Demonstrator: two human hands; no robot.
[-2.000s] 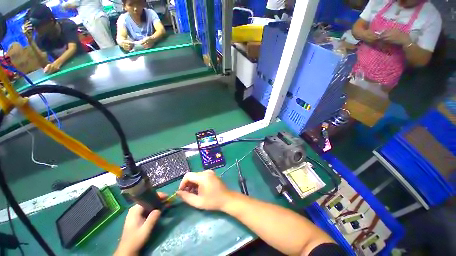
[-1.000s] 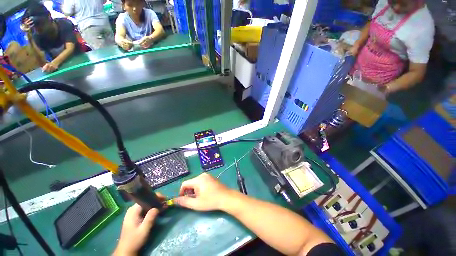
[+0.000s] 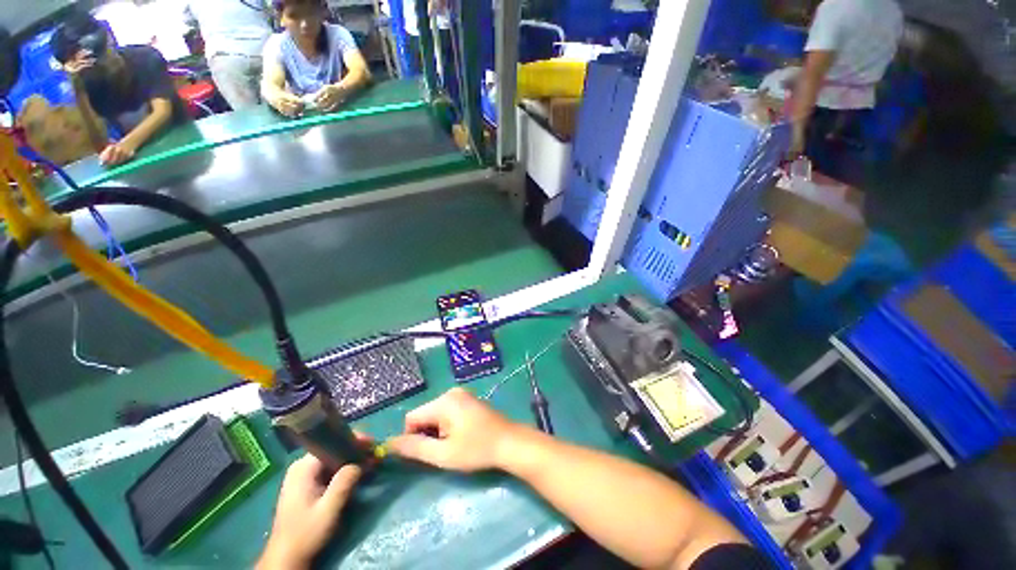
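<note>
The electric screwdriver (image 3: 311,425), a thick dark cylinder, hangs tilted from an orange-yellow strap (image 3: 167,316) and a black cord. My left hand (image 3: 309,503) is closed around its lower end. My right hand (image 3: 453,432) is just right of the driver's lower end, its fingers pinching a small yellow piece (image 3: 380,450) that touches or nearly touches the tip area. The fingers hide most of the piece and the driver's tip.
Behind the driver lies a screw tray (image 3: 368,376), with a smartphone (image 3: 468,336) right of it. A black ribbed block (image 3: 187,481) is at left. A pen-like tool (image 3: 539,399), soldering stand (image 3: 632,340) and blue bin (image 3: 886,516) are at right. People sit across the conveyor (image 3: 368,139).
My hands and the driver stay nearly in place; the yellow piece shows less than a second ago. The person in pink at right has turned and moved back.
</note>
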